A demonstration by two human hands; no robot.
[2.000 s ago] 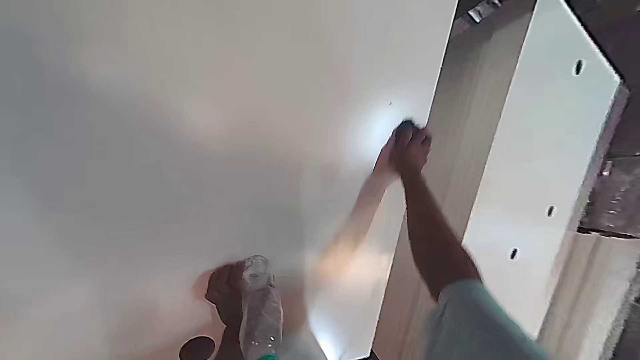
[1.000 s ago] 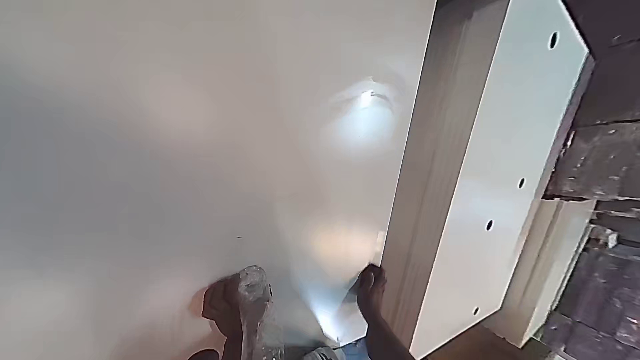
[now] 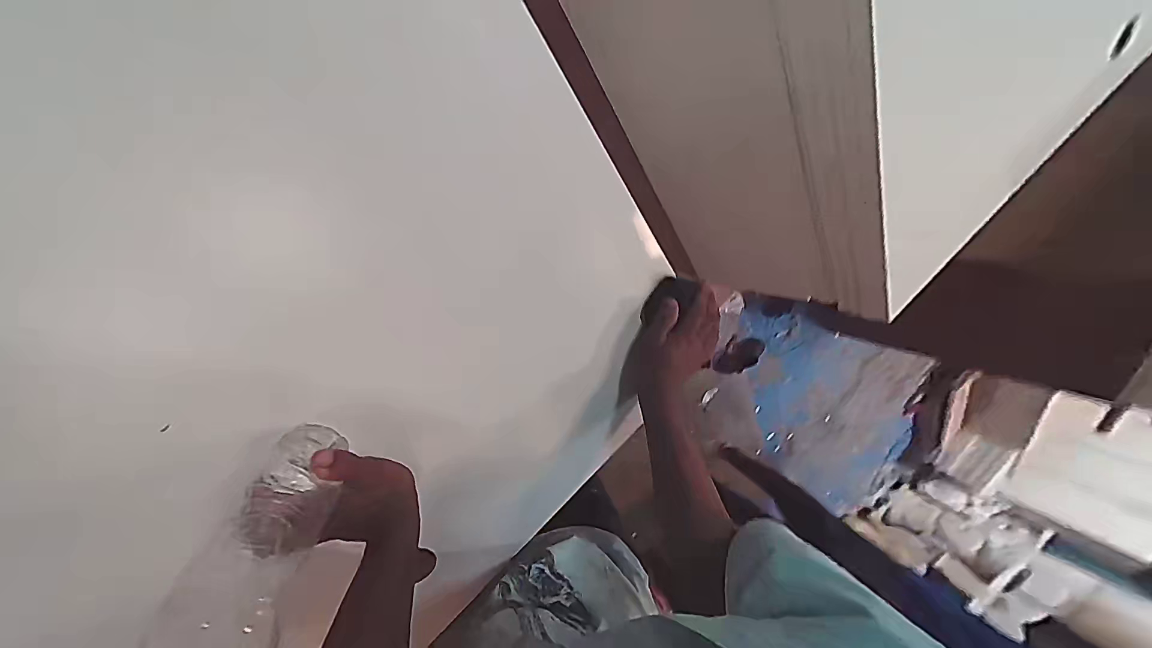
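A large glossy white panel fills the left and middle of the view. My left hand, at the lower left, is closed around a clear plastic bottle that is held over the panel. At the panel's right edge, near its lower corner, my right hand grips a small dark pad or block pressed to the surface; its exact kind cannot be told.
A pale panel stack or cabinet side stands at the upper right beside a white board with a dark hole. Blue, stained sheeting lies below. Jumbled pale pieces are at the lower right.
My right hand has moved down along the panel's right edge with the dark pad. My left hand now shows plainly on the bottle. The view has swung round.
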